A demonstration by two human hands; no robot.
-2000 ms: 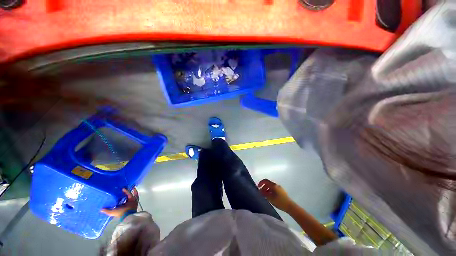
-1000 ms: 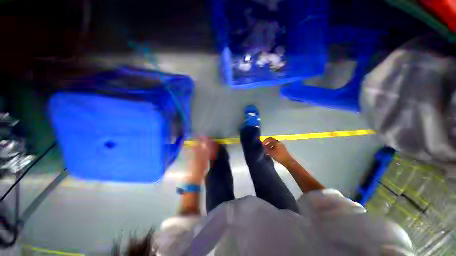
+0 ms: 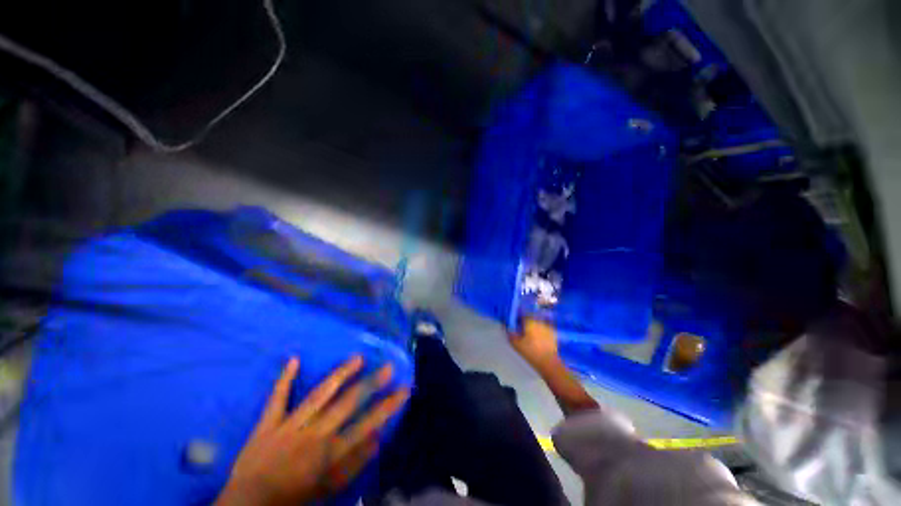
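A blue plastic stool fills the lower left, its square top with the small central hole facing me. My left hand lies flat on the stool top with its fingers spread. A deep blue plastic bin stands on the floor right of centre, with white scraps inside along its left side. My right hand is at the bin's near left corner, its fingers curled at the rim. The fingertips are blurred and partly hidden.
A blue stool frame lies close to the bin's near right side. Another person's pale smock is at the right. A pale cable hangs at the upper left. A yellow line crosses the grey floor. My dark-trousered legs are between stool and bin.
The view has moved lower and closer to the floor. My left hand has come onto the stool top. My right hand has gone from beside my leg to the bin's rim. The red tray has left view.
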